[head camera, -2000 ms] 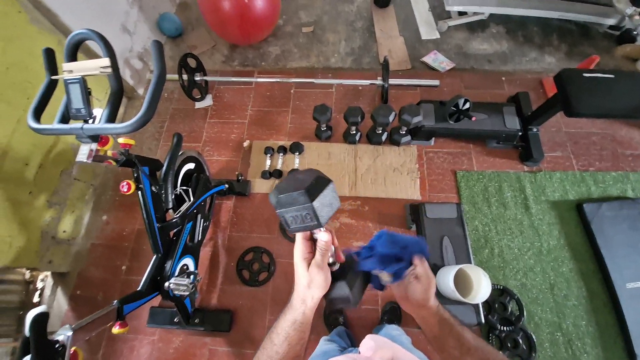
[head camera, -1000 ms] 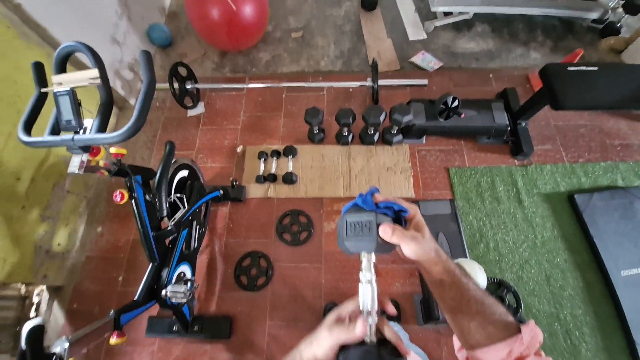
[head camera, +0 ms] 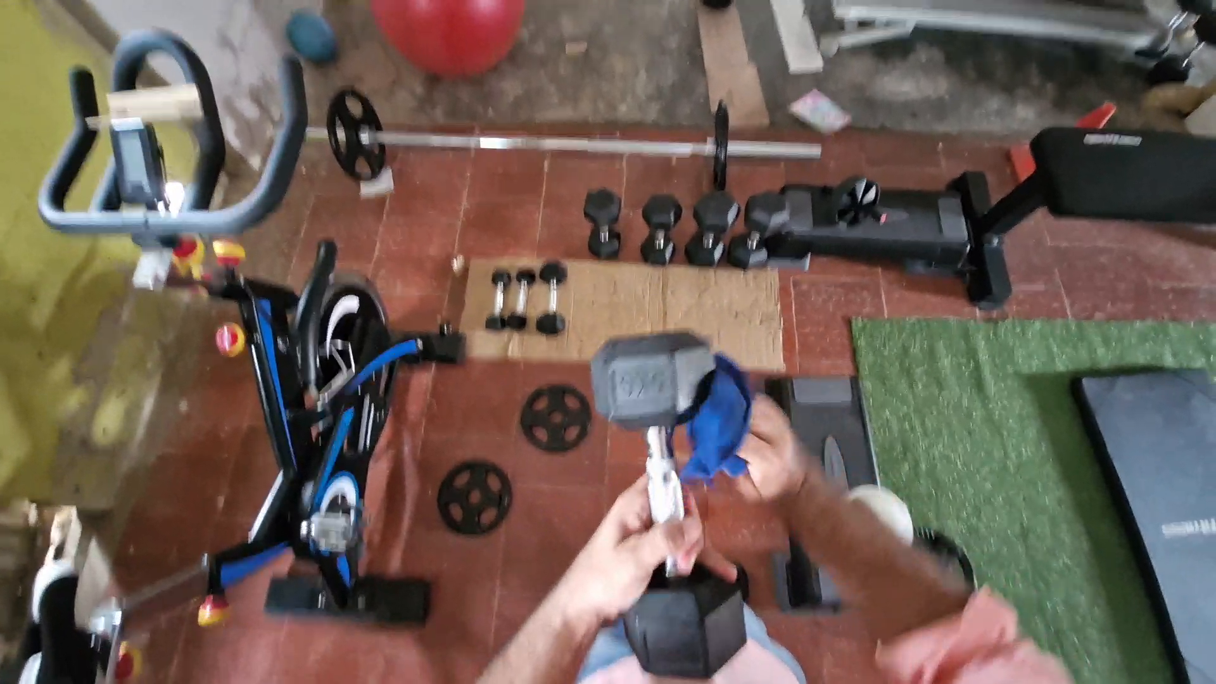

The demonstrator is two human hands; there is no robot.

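My left hand [head camera: 651, 537] is closed around the chrome handle of a black hex dumbbell [head camera: 665, 484], held upright in front of my body with one head away from me and the other near my lap. In my right hand [head camera: 769, 451] is a blue cloth [head camera: 719, 418], pressed against the right side of the far head, which bears raised writing. Beyond it, several small dumbbells [head camera: 522, 299] lie on a flat cardboard sheet [head camera: 665, 304]. Several larger hex dumbbells [head camera: 712, 228] stand in a row behind that sheet.
An exercise bike [head camera: 323, 427] stands at left, with two black weight plates [head camera: 475, 497] on the tiles beside it. A barbell [head camera: 551, 144] lies across the back. At right are a weight bench [head camera: 1121, 176], green turf [head camera: 959, 418], a dark mat [head camera: 1154, 494] and a white container [head camera: 883, 513].
My left hand has moved up the handle since one second ago. The cloth has gone from behind the far head to its right side, with my right hand still on it.
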